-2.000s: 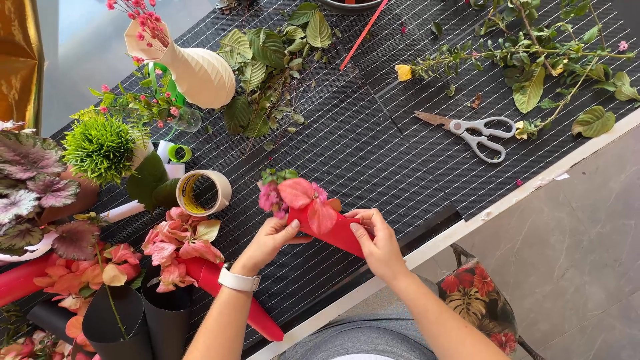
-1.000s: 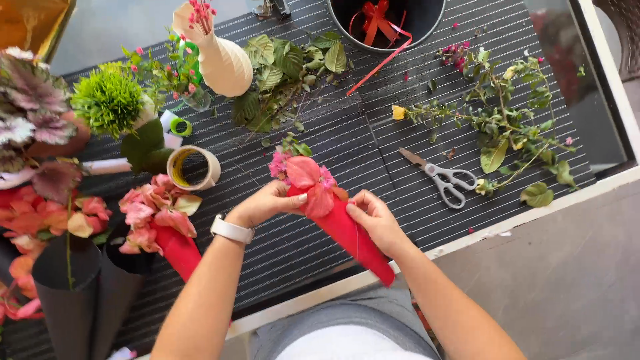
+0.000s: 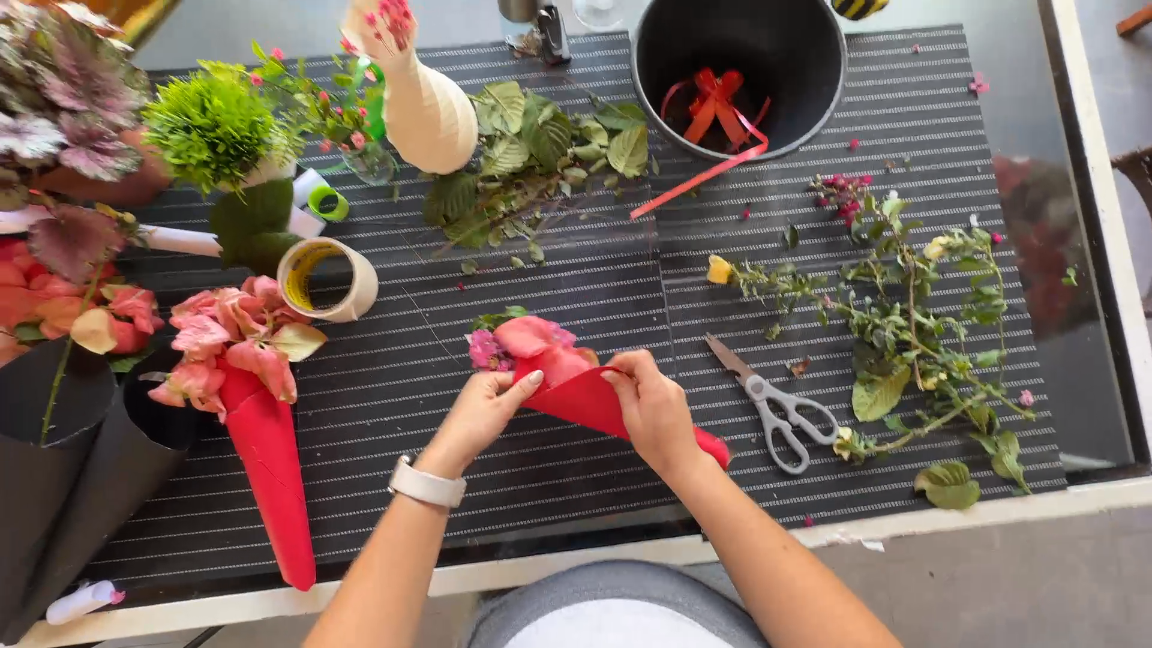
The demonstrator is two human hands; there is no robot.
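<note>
A red paper cone [image 3: 585, 402] with pink blossoms [image 3: 544, 346] at its wide end lies tilted across both hands, above the striped mat. My left hand [image 3: 486, 405] pinches the rim below the flowers, thumb on top. Fingers of my right hand [image 3: 650, 405] grip the paper's upper edge farther along; the narrow tip shows beyond the wrist. A second red cone with pink blooms [image 3: 270, 468] lies to the left, near a roll of tape [image 3: 328, 279]. Grey-handled scissors [image 3: 774, 405] rest to the right of my right hand.
A black bucket [image 3: 832, 99] holding a red ribbon bow [image 3: 716, 108] stands at the back. Cut leafy stems [image 3: 909, 324] lie right; loose leaves [image 3: 540, 135] lie beside a cream vase [image 3: 432, 117]. Potted plants and black paper cones [image 3: 54, 486] crowd the left.
The red cone, pointing down to the right before, now lies flatter, and my right hand has moved onto its upper edge. The view has shifted, showing more of the bucket.
</note>
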